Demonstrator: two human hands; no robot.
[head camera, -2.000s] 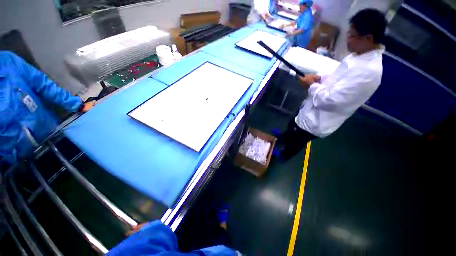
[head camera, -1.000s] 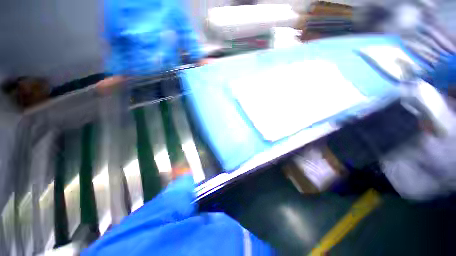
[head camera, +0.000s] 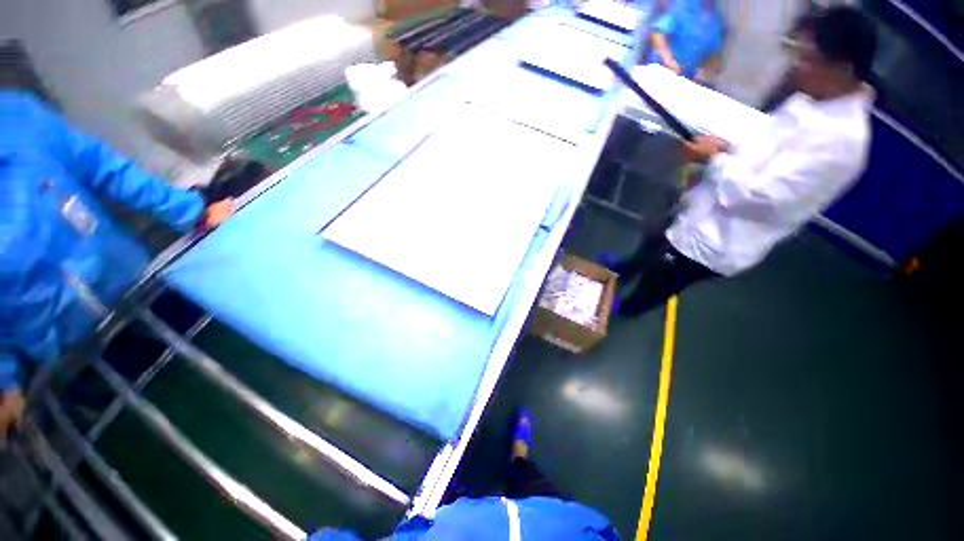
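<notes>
A display unit (head camera: 449, 211) lies flat on the blue padded line top (head camera: 349, 333), its upper face washed out to white by glare. A second display unit (head camera: 566, 55) lies farther up the line. Neither of my hands shows; only blue sleeve and clothing appear at the bottom edge. Nothing of mine is seen touching the units.
Roller conveyor (head camera: 248, 396) at near left; side rail (head camera: 465, 428) on the right. Across the line stands a person in blue (head camera: 79, 211). On the right, a person in white (head camera: 777, 174) holds a black strip (head camera: 650, 97). An open carton (head camera: 576, 303) sits on the floor.
The view swung left with heavy blur, then back. My hand, earlier near the rollers by the rail, is out of view. The near unit appears slightly further right in the picture.
</notes>
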